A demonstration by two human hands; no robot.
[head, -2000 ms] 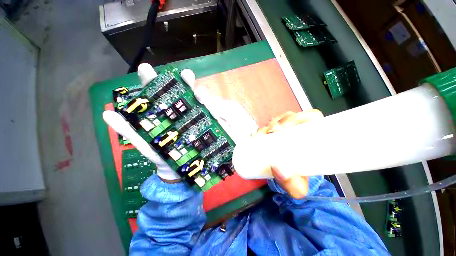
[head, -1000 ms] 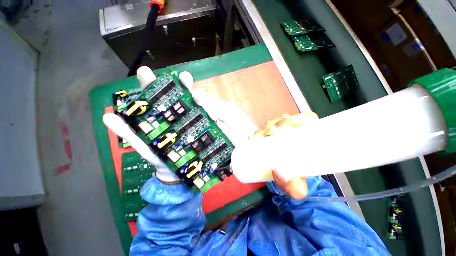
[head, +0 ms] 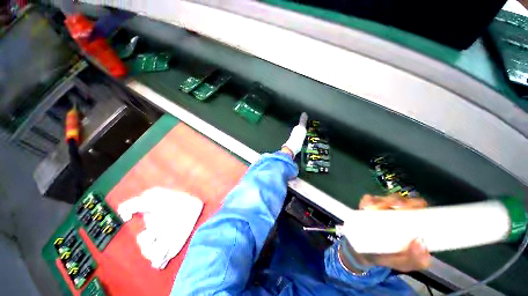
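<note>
My left hand [head: 296, 137], in a white glove, reaches over the dark green conveyor. It is at the left edge of a populated circuit board [head: 316, 151] with black and yellow parts; whether its fingers grip the board is unclear. My right hand [head: 405, 261], with bare fingers, is shut around a fat white dispensing syringe [head: 428, 228] at the lower right. The syringe has a green cap [head: 514, 218] at its rear, with a clear hose [head: 499, 272]. Its thin nozzle [head: 317, 229] points left, over the conveyor's near edge and away from the board.
A crumpled white cloth [head: 168, 222] lies on the red-orange mat [head: 185, 159]. Populated boards [head: 98, 221] lie at the mat's left side. The conveyor [head: 347, 139] carries several green boards [head: 252, 108] and another populated board [head: 392, 176]. A metal rail [head: 231, 144] separates mat and conveyor.
The view has turned towards the conveyor. My left hand has moved from above the mat to the conveyor. My right hand still holds the syringe, whose nozzle now shows. The cloth is uncovered.
</note>
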